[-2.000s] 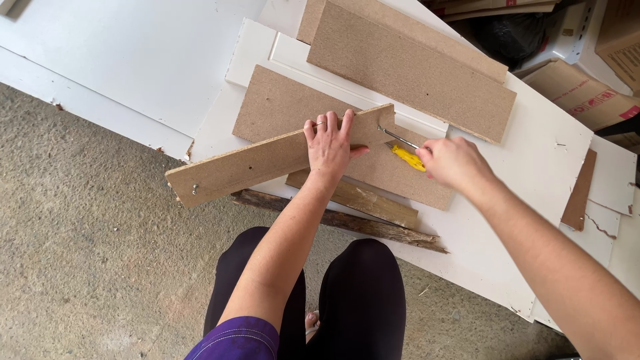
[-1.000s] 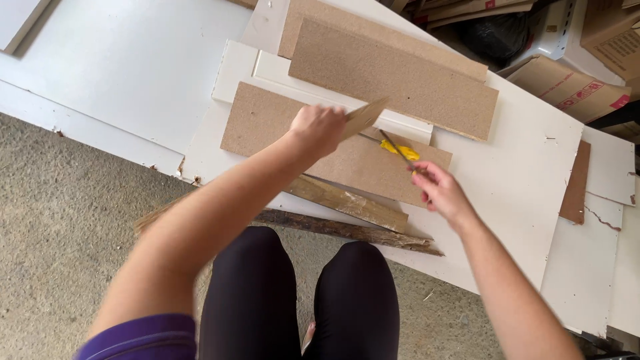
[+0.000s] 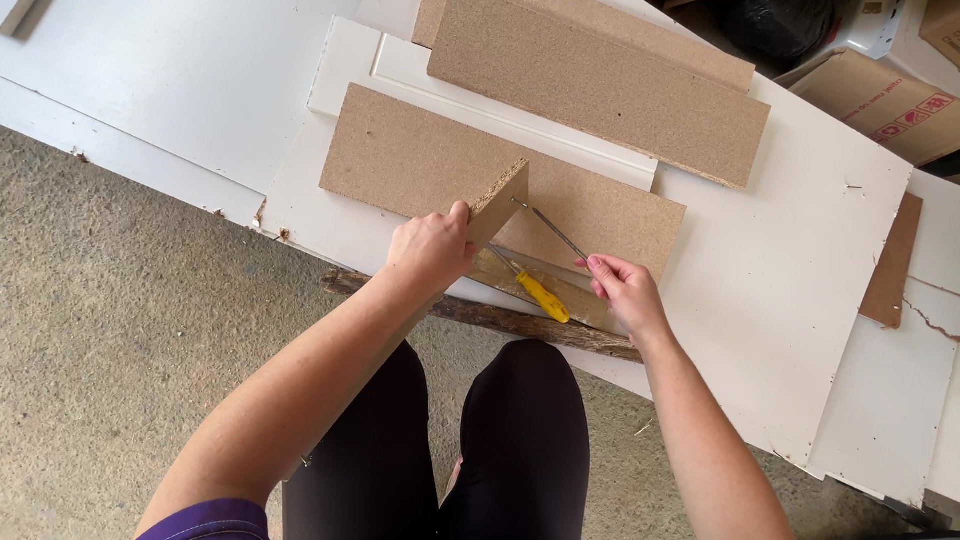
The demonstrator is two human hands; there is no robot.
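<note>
My left hand grips a particleboard strip, tilted on edge, its far end rising over a flat particleboard panel. A screw sticks out of the strip's face near that end. My right hand holds a thin metal shaft between thumb and fingers; its tip is at or close to the screw, contact unclear. The shaft's rear end is hidden in the hand. A screwdriver with a yellow handle lies between my hands, on a wooden piece.
White panels form the work surface. Behind lie stacked particleboard pieces and a white grooved board. A rough wood strip runs along the near edge. A cardboard box stands at upper right, and a small nail is on the panel.
The strip, lying broad and slanted two seconds ago, is now turned up on edge in my left hand. The yellow-handled screwdriver now lies nearer to me, and my right hand's shaft points at the strip's screw.
</note>
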